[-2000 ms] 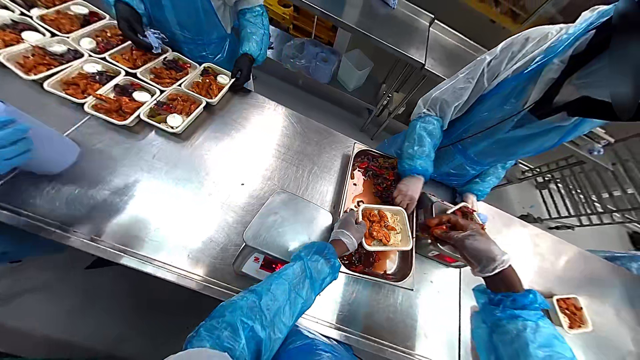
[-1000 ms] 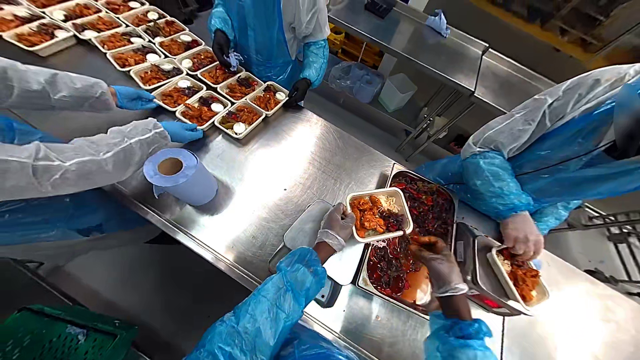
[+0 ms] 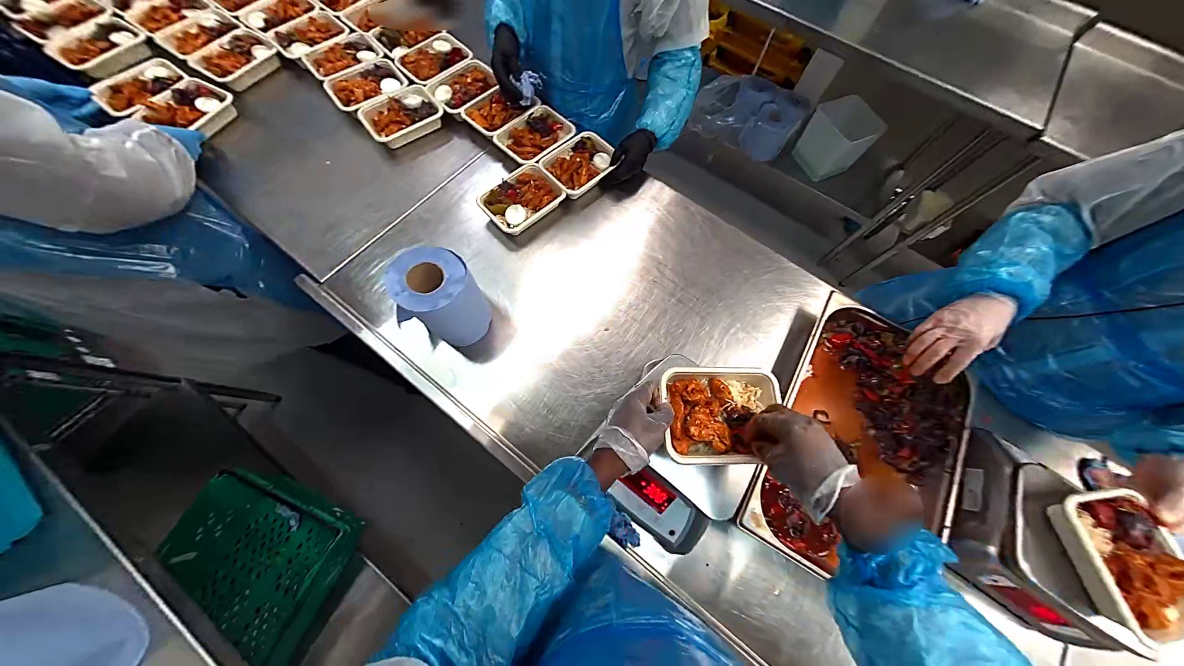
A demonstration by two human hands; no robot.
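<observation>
My left hand (image 3: 636, 424), in a clear glove, grips the left side of a white food tray (image 3: 679, 451) that holds orange-sauced meat and pale noodles or rice. The tray is over a digital scale (image 3: 673, 527) with a lit red display. My right hand (image 3: 797, 455), gloved too, is at the tray's right edge with its fingertips on dark food; whether it pinches any is hidden. Beneath my right forearm lies a large steel pan (image 3: 962, 444) of dark and red vegetables in sauce. A co-worker's gloved hand (image 3: 962, 335) reaches into the pan's far side.
A blue paper roll (image 3: 467, 310) stands on the steel table (image 3: 592, 305). Many filled trays (image 3: 523, 199) stand beyond it, near a co-worker's black-gloved hand (image 3: 632, 155). At right, another filled tray (image 3: 1078, 527) is at a second scale (image 3: 1027, 592). A green crate (image 3: 250, 555) is at lower left.
My right hand has moved from over the pan to the tray's right edge. The co-worker's hand at right has moved into the pan. The person at left no longer touches the trays by the black gloves.
</observation>
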